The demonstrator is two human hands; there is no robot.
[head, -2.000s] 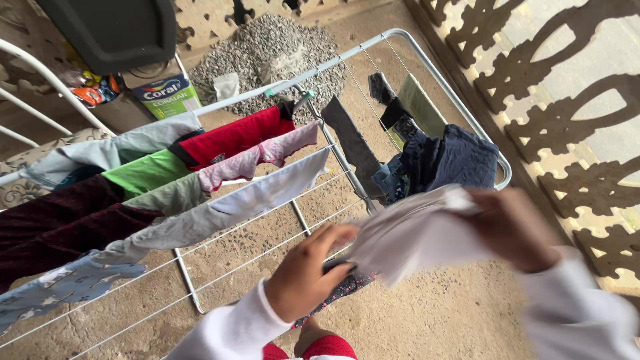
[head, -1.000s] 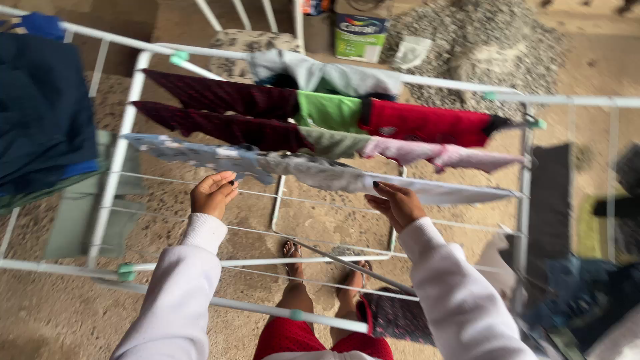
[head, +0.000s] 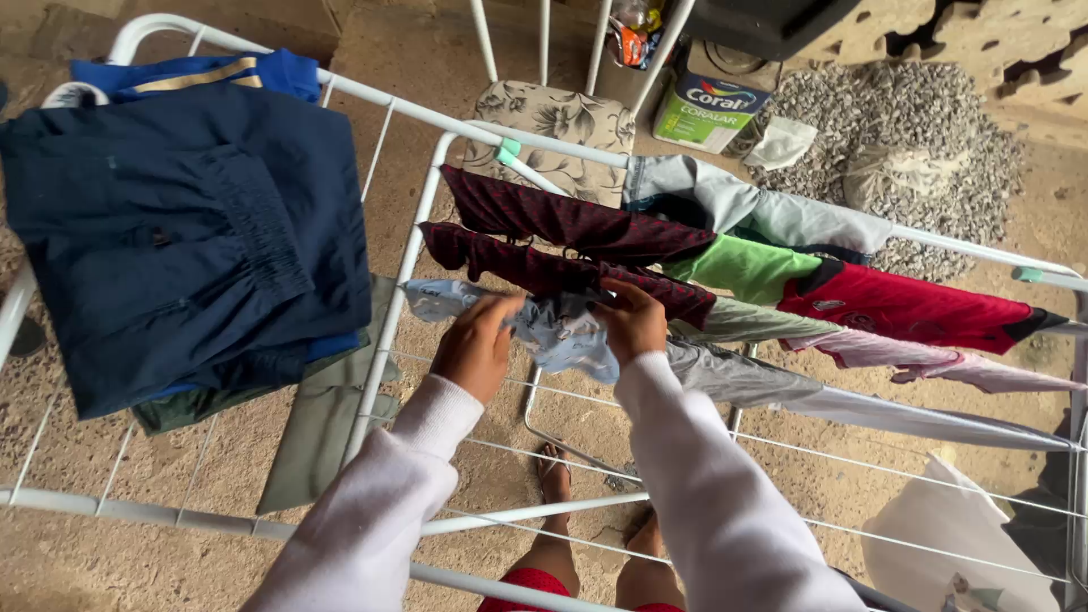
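Note:
Both my hands are at a light blue printed garment (head: 561, 340) hanging on a wire of the white metal drying rack (head: 387, 340). My left hand (head: 478, 344) touches its upper edge, its fingertips slightly blurred. At the cloth's right part, my right hand (head: 631, 319) has thumb and fingers closed on the edge. Just behind hangs a dark red patterned garment (head: 510, 259). A grey garment (head: 739, 371) and a whitish one (head: 926, 416) continue along the same line to the right. Green cloth (head: 752, 268) and a red garment (head: 909, 306) hang farther back.
Navy trousers (head: 161, 229) lie over the rack's left wing, with blue cloth (head: 195, 75) behind. A chair with a floral seat (head: 552, 127), a Coral paint can (head: 710, 102) and a gravel pile (head: 926, 144) stand beyond. A white cloth or bag (head: 935, 527) is at lower right.
Two seconds ago my hands held a white cloth near the rack's right end; one second ago they were apart at the front line. Now they are closer together at the light blue garment. The view has shifted left.

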